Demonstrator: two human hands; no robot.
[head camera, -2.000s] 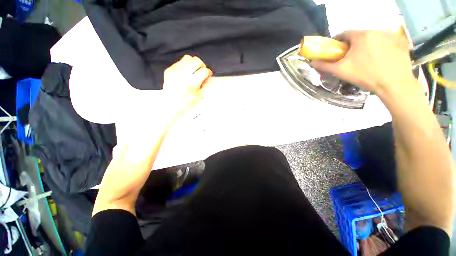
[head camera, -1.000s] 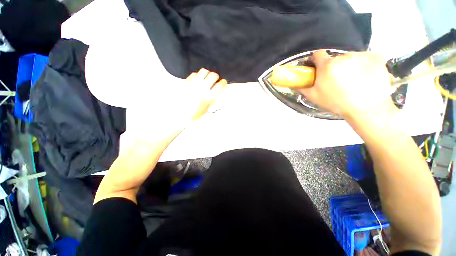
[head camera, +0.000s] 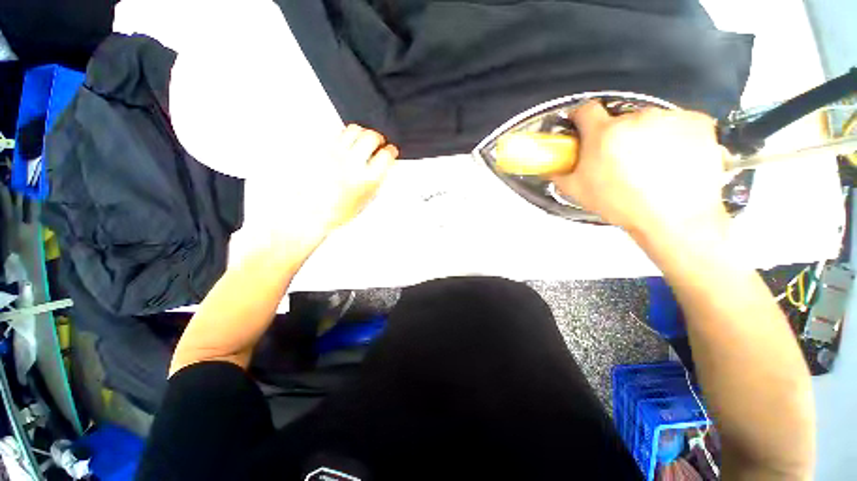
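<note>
A black garment (head camera: 526, 56) lies along the far side of the white pressing table (head camera: 404, 244). My right hand (head camera: 648, 160) is closed around the orange-tan handle of the steam iron (head camera: 536, 155). The iron's tip points left, and its soleplate overlaps the garment's near edge. My left hand (head camera: 352, 174) rests on the table with its fingertips at the garment's near edge, left of the iron's tip. The fingers are curled, and whether they pinch the cloth is hidden.
A crumpled dark garment pile (head camera: 141, 188) hangs at the table's left end. A blue crate (head camera: 648, 413) stands on the speckled floor (head camera: 592, 329) below right. A black cord (head camera: 799, 108) runs from the iron's rear to the right. Another blue crate (head camera: 56, 103) is at far left.
The iron in my right hand has moved left along the garment's near edge, its tip nearer my left hand. The view has shifted, with more of the garment's right end showing. My left hand stays at the edge.
</note>
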